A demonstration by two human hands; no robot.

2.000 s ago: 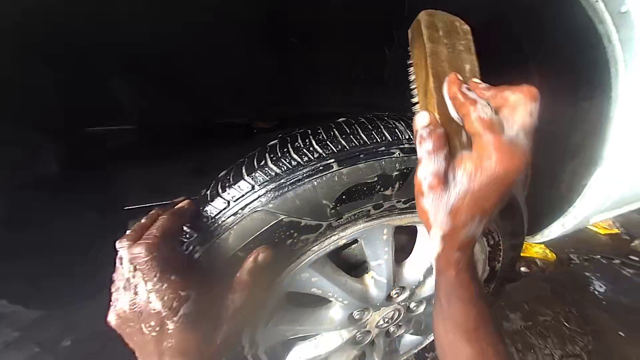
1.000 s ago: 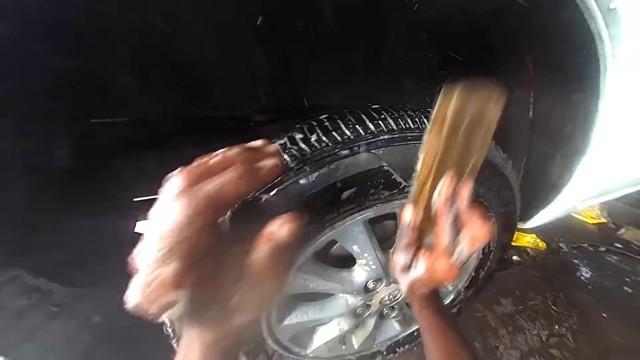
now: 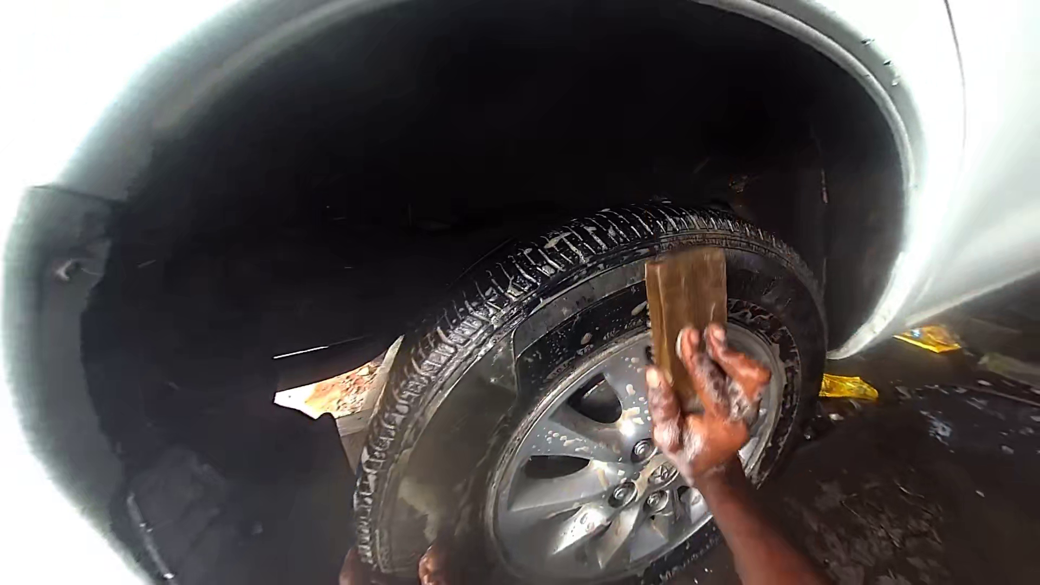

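Note:
My right hand [image 3: 707,398], soapy and wet, grips a wooden scrub brush [image 3: 687,301] by its lower end. The wooden back faces me, and the brush lies over the upper sidewall of a car tire [image 3: 455,422]; its bristles are hidden. Foam and water streak the tread, and drops dot the silver alloy wheel rim [image 3: 561,487]. At the bottom edge of the view, only fingertips of my left hand [image 3: 394,566] show, at the tire's lower left side. Whether they press on the rubber is not clear.
A white car fender [image 3: 934,162] arches around the dark wheel well [image 3: 487,146]. Wet dark ground [image 3: 877,487] lies at the right, with yellow wrappers [image 3: 849,387] behind the tire. A pale gap [image 3: 341,394] shows left of the tread.
My left hand has moved from the tire's upper left down to the bottom edge. The brush, raised above the tread two seconds ago, is now lower, over the sidewall. The view shows more fender.

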